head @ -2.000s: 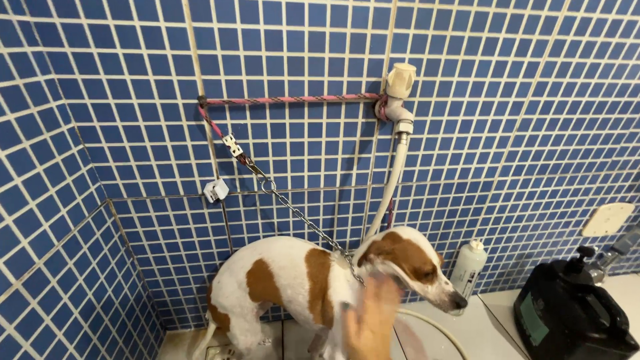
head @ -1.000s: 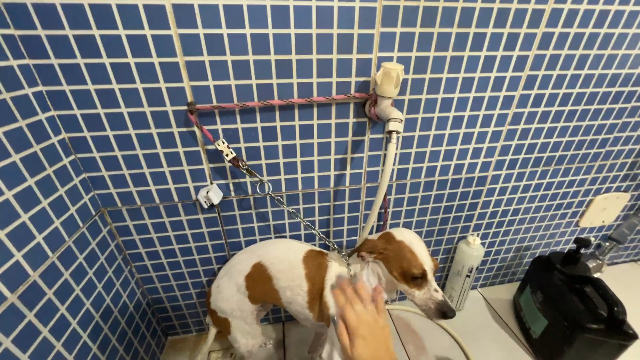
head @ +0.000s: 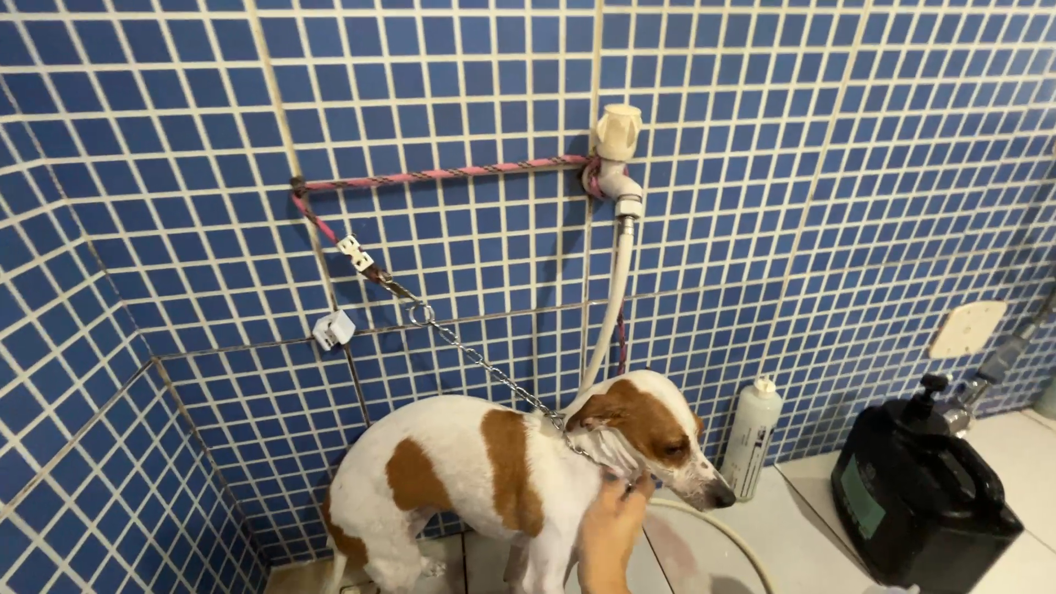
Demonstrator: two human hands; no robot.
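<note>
A white dog with brown patches point(head: 462, 458) stands in side view at lower centre, its head lowered toward the right. A metal chain point(head: 487, 367) runs from its neck to a pink rope point(head: 445, 174) with a white plastic buckle point(head: 355, 253); the rope is tied round a wall tap point(head: 617, 165). My right hand point(head: 615, 507) touches the underside of the dog's neck, its fingertips bent against the wet-looking fur and partly hidden, with no object seen in it. My left hand is out of view.
A white hose point(head: 615, 305) drops from the tap behind the dog and curves over the pale tiled surface point(head: 767, 536). A white bottle point(head: 752, 437) stands by the dog's muzzle, with a black jerrycan point(head: 924, 495) farther right. Blue mosaic walls point(head: 462, 82) meet at left.
My right hand has moved from the side of the dog's neck to beneath its throat, and its fingers have bent. The dog's head is lower than in the oldest frame.
</note>
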